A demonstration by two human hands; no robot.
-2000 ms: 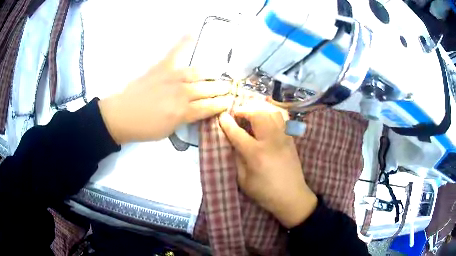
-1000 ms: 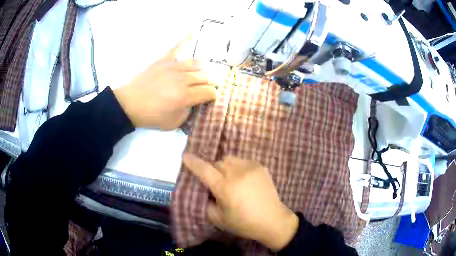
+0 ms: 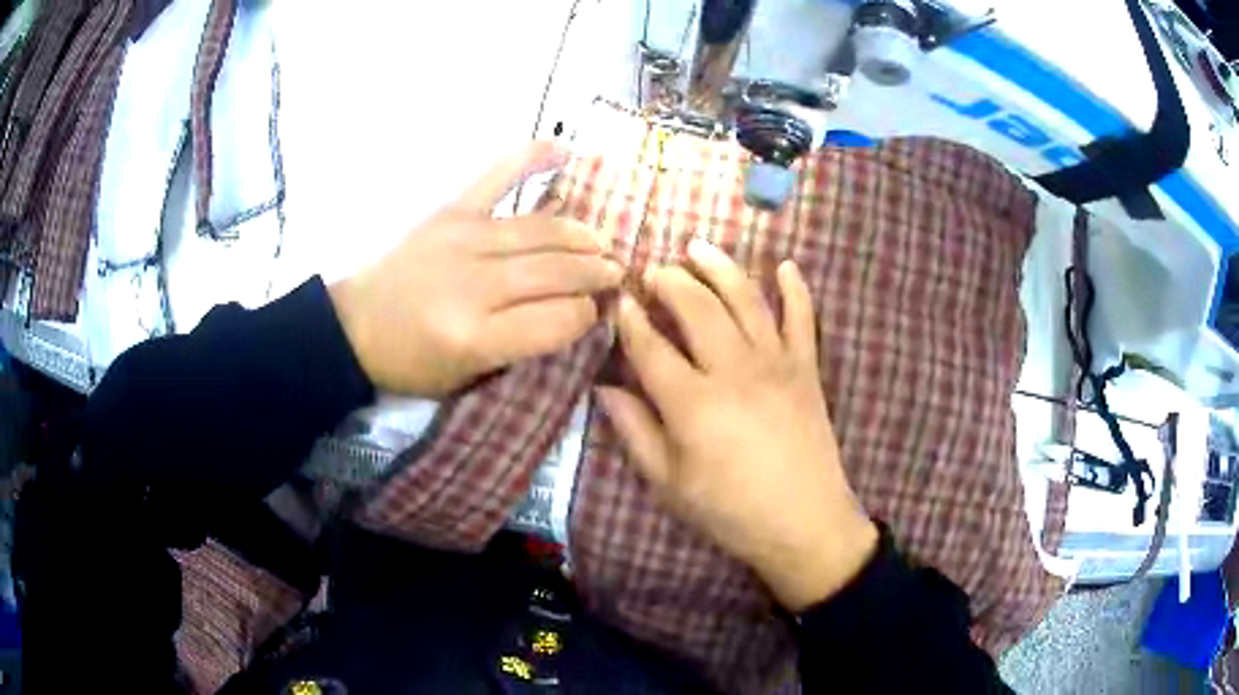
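Note:
A red-brown and cream plaid garment panel [image 3: 910, 353] lies from the machine's needle area down over the table's front edge. A plaid strip [image 3: 496, 428] runs from beside the panel's left edge down to the lower left, angled away from it. My left hand [image 3: 476, 292] lies flat on the strip's upper part, fingertips at the join. My right hand [image 3: 741, 407] lies on the panel with fingers spread, fingertips close to my left ones. The presser foot area [image 3: 662, 129] is under a bright glow just above my fingers; the needle cannot be made out.
The white and blue sewing machine head [image 3: 1006, 116] spans the top right. Plaid strips with pale backing [image 3: 136, 156] lie at the upper left. A small dark tool [image 3: 1098, 471] and black cord lie at right. A measuring tape [image 3: 347, 459] follows the table's front edge.
The strip's lower end has swung left, apart from the panel. My right hand has moved up from the strip's lower part onto the panel near the foot. My left hand has shifted slightly right and down.

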